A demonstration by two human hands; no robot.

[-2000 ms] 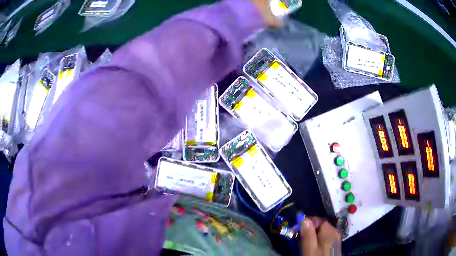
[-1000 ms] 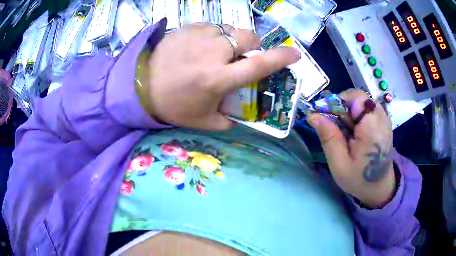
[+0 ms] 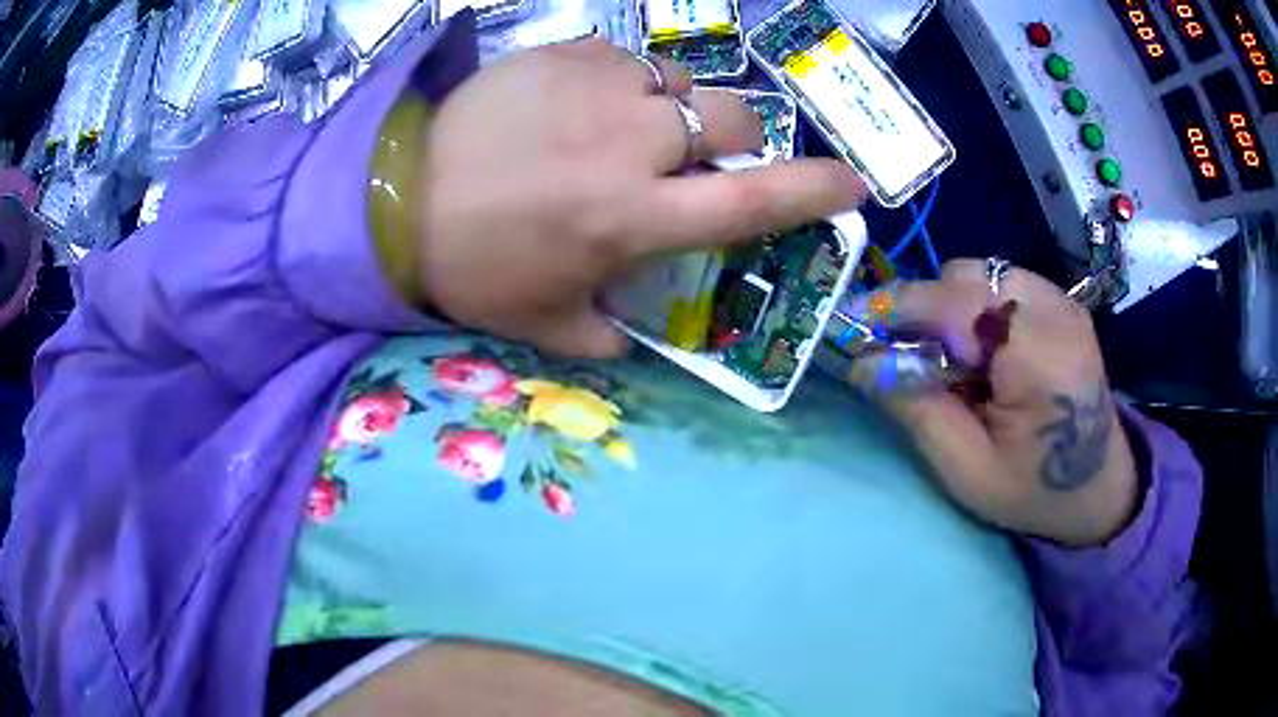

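Observation:
My left hand (image 3: 575, 196) holds a power bank unit (image 3: 750, 315) above my lap. The unit is a white tray, its green circuit board (image 3: 802, 291) facing right and a yellow tape band (image 3: 690, 301) beside it. My fingers and palm hide most of its battery part. My right hand (image 3: 1002, 385) pinches the test lead plugs (image 3: 894, 346), small silvery and blue pieces, at the board's right end. Whether a plug sits in a socket, I cannot tell. A blue wire (image 3: 918, 231) runs up behind the plugs.
Another unit (image 3: 855, 105) lies just beyond my hands. More units in clear bags (image 3: 196, 70) lie in rows at the upper left. The tester box (image 3: 1065, 140) with lit red readouts stands at the upper right. A pink round object (image 3: 17, 252) is at the left edge.
My left hand, first reaching to the far side, came back with a unit to my right hand's plugs. Since one second ago, the unit has shifted slightly down and right. The view has tilted down.

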